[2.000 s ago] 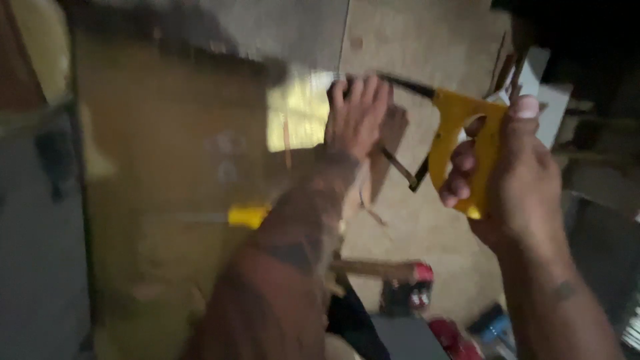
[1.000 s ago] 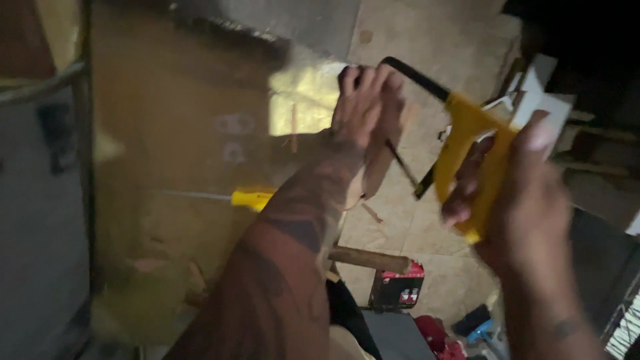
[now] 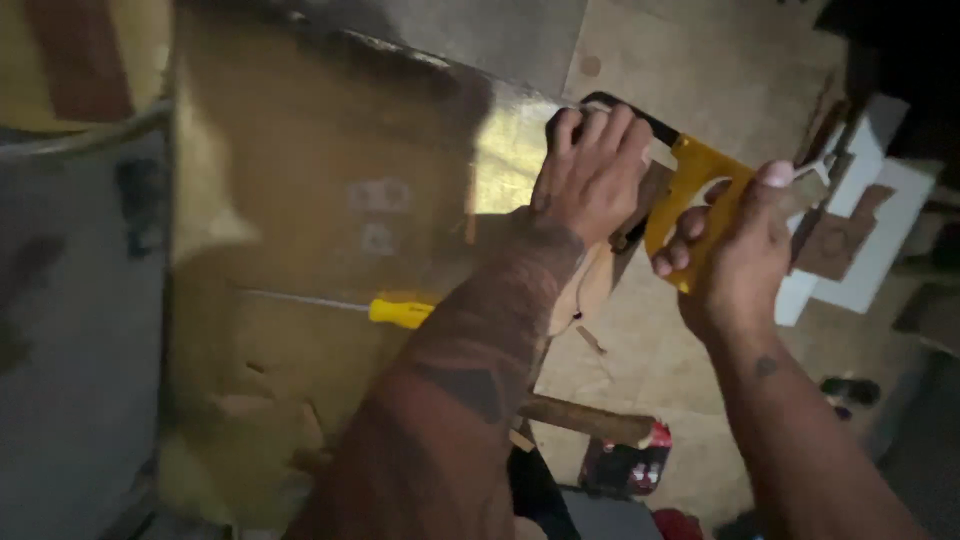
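My right hand (image 3: 739, 232) is closed round the yellow handle of a hacksaw (image 3: 694, 202) with a black frame. My left hand (image 3: 596, 169) presses on a brown wooden piece (image 3: 651, 186) at the edge of a brown work surface (image 3: 315, 187); the fingers curl over its far side, beside the saw frame. Most of the saw's blade is hidden behind this hand. A screwdriver with a yellow handle (image 3: 397, 309) lies on the work surface, left of my left forearm.
Beyond the edge, a wooden stick (image 3: 589, 418) juts out over a red and black box (image 3: 626, 461) on the tiled floor (image 3: 660, 360). White pieces (image 3: 874, 247) with a brown patch are at the right. A grey surface (image 3: 82, 315) borders the left side.
My right hand and the hacksaw have moved closer to my left hand; the blade, visible between them earlier, is now mostly hidden. My left hand keeps its place on the wooden piece.
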